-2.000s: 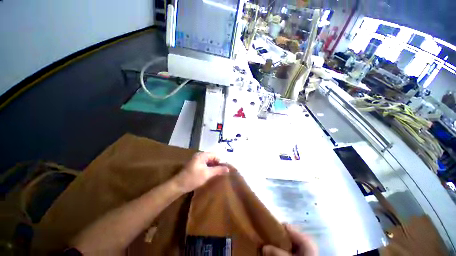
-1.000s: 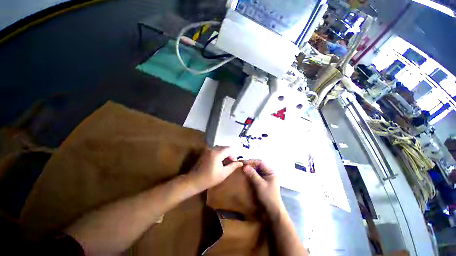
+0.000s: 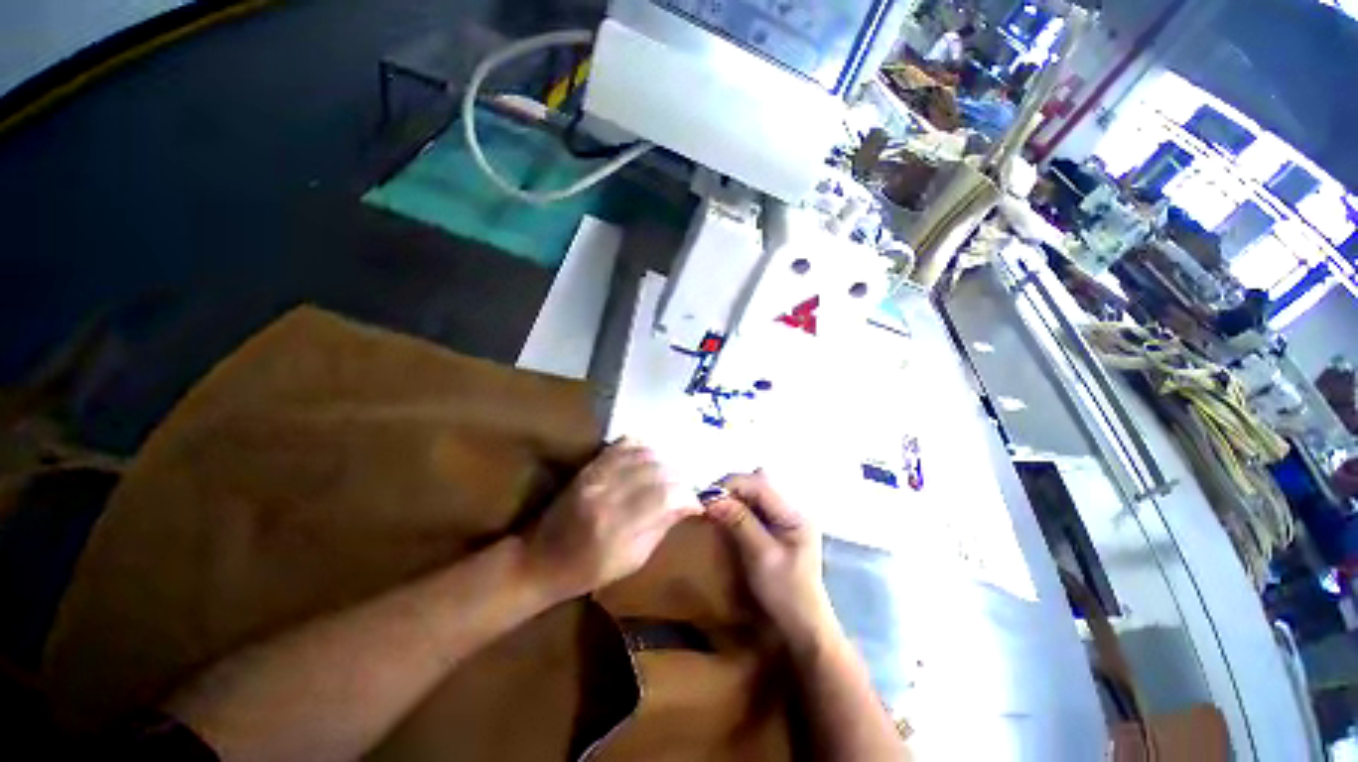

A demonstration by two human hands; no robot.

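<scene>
The brown bag body (image 3: 343, 491) spreads across the lower left and hangs toward me at the table's front. My left hand (image 3: 608, 514) holds its upper edge. My right hand (image 3: 767, 548) pinches the edge close beside my left fingertips, with a small dark bit showing between them. A folded brown panel with a dark strip (image 3: 666, 636) lies between my forearms. The white sewing machine head (image 3: 767, 305), with a red logo, stands just beyond my hands. Its small dark needle parts (image 3: 715, 399) sit a little above my fingertips.
A control screen unit (image 3: 715, 112) with a looped white cable stands behind the machine. A small dark item (image 3: 880, 475) lies on the white table right of the head. Another brown bag (image 3: 1184, 735) is at the lower right. A green sheet (image 3: 492, 201) lies at back left.
My right hand has come from the lower right to join my left hand at the edge, near the machine head. The view has tilted. Over the last second the hands have shifted only slightly.
</scene>
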